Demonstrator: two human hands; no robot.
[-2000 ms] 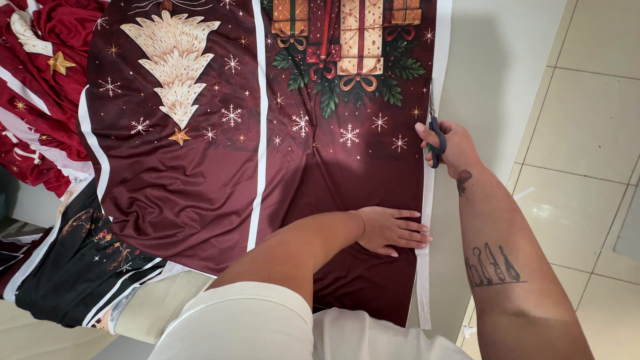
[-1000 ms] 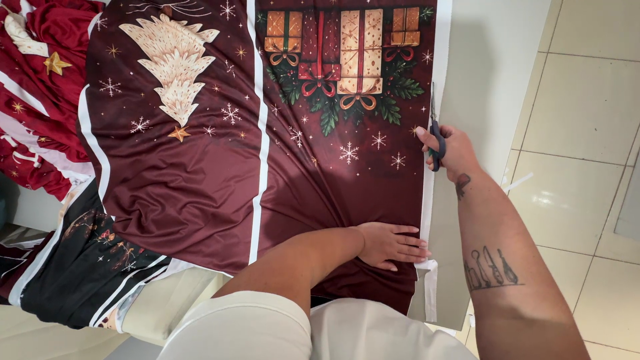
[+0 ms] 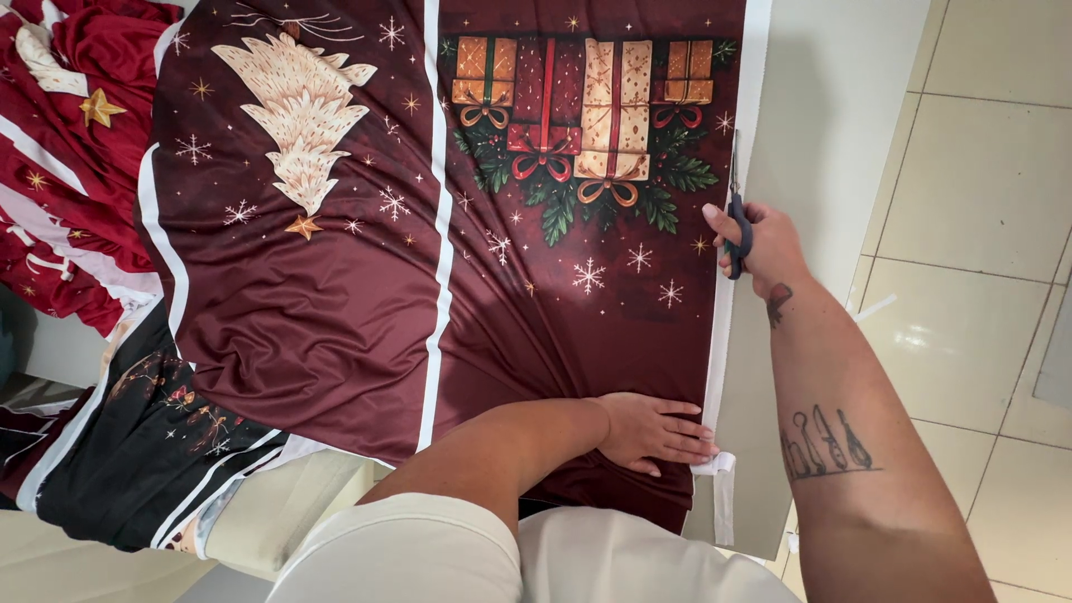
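Observation:
Dark red printed fabric (image 3: 603, 352) with gift boxes, snowflakes and a pale tree lies spread over a table. My left hand (image 3: 657, 431) rests flat on it near its lower right edge, fingers slightly apart. Along the right edge runs a white fabric border (image 3: 758, 50). My right hand (image 3: 764, 243) grips a pair of scissors (image 3: 737, 226) by the handles, with the blades pointing up along the line between print and border. A narrow white strip (image 3: 724, 502), partly cut off, hangs folded just beside my left fingertips.
The table's pale surface (image 3: 825, 151) shows right of the fabric. Red printed fabric (image 3: 92, 167) is heaped at the left, with black printed fabric (image 3: 92, 461) below it. A padded beige seat or armrest (image 3: 272, 502) sits at lower left. Beyond the table is a tiled floor (image 3: 988, 184).
The white border near my left hand, straight along the edge two seconds ago, has folded over and hangs down. More of the gift-box print shows at the top; the fabric has shifted downward.

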